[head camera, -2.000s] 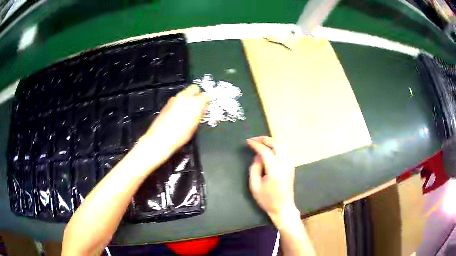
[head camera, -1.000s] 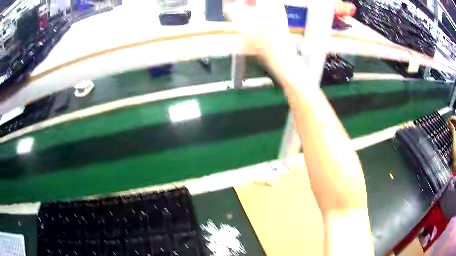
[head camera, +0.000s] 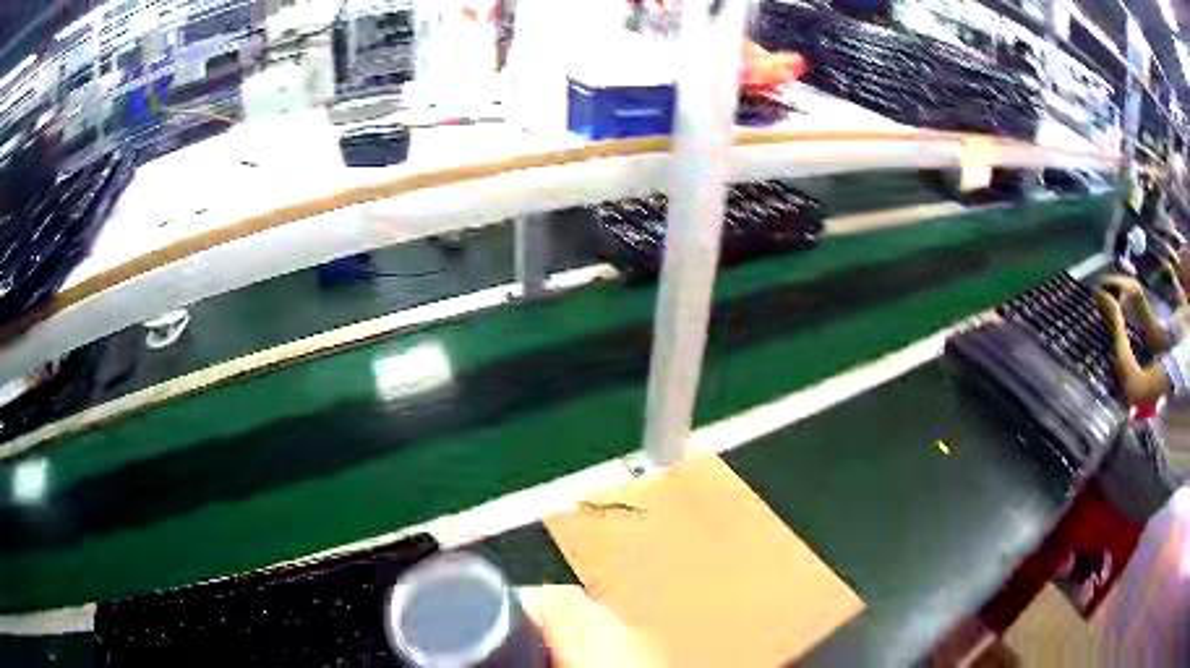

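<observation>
A lidded bottle or tumbler (head camera: 450,613) with a round grey-blue top stands out at the bottom centre, seen from above. My right hand (head camera: 587,629) is at its right side and appears closed around it, blurred and cut off by the lower edge. The black blister tray (head camera: 274,607) lies to the left, partly covered by the bottle and cut off below. The tan cardboard sheet (head camera: 718,561) lies to the right of my hand. The pale heap of small pieces is not visible. My left hand is out of the picture.
The green conveyor (head camera: 548,405) runs beyond the bench, with a white post (head camera: 688,287) at its near rail. A shelf (head camera: 496,170) above holds a blue box (head camera: 620,108) and a black item (head camera: 375,144). Stacked black trays (head camera: 1037,392) and a neighbour's arm (head camera: 1138,352) are at right.
My right arm has come down from the raised shelf, and the bottle now shows at the bottom beside my hand. My left hand has left the picture. The view has tilted up and turned right.
</observation>
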